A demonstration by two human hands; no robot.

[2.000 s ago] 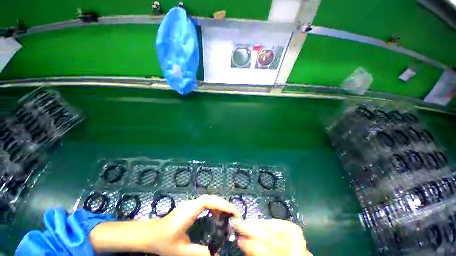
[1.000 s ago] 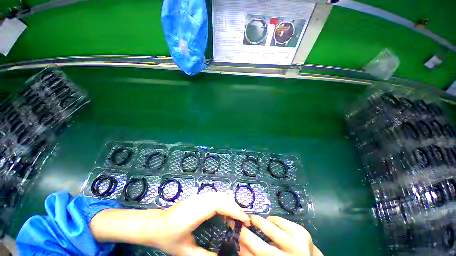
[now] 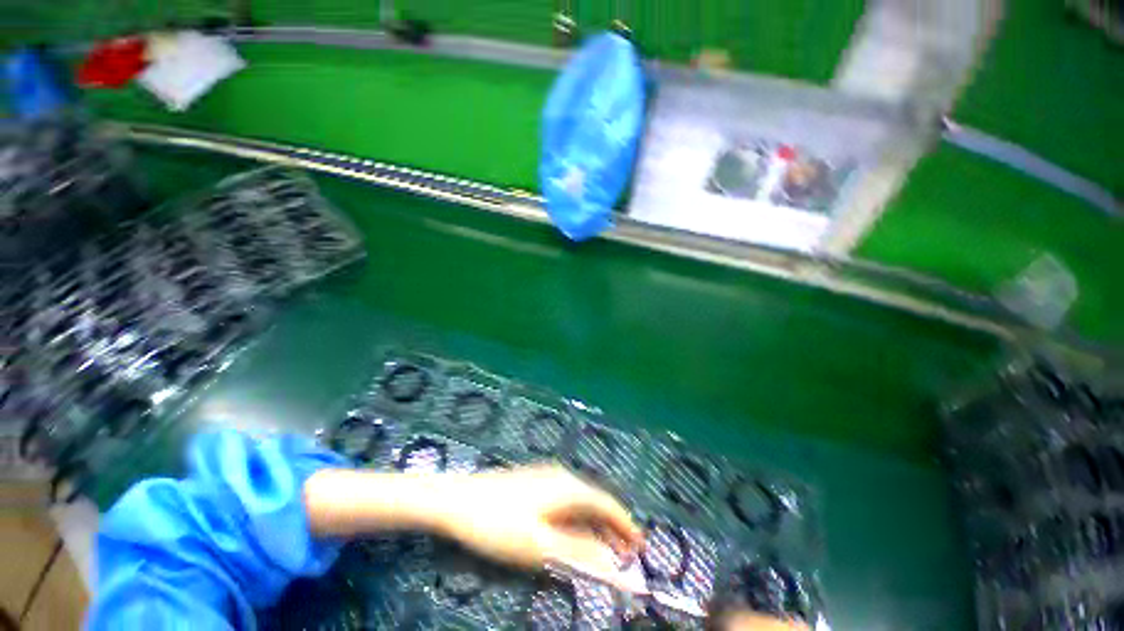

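Observation:
The clear blister tray lies flat in front of me with black rings in its pockets, such as one black ring. My left hand is over the tray's middle, its fingertips close together. A thin pale sliver runs from these fingertips toward my right hand; blur hides what it is and whether it is held. My right hand is mostly cut off by the bottom edge, so its fingers and grip are hidden. A blue sleeve cover is on my left forearm.
Tray stacks with dark rings stand at the left and right. Behind are a metal rail, a blue plastic bag, an instruction sheet and a red item. A cardboard box is at lower left.
The view has swung left and blurred. My hands, earlier together around a dark ring, are now apart, with the right one lower and mostly out of frame. That ring no longer shows between them.

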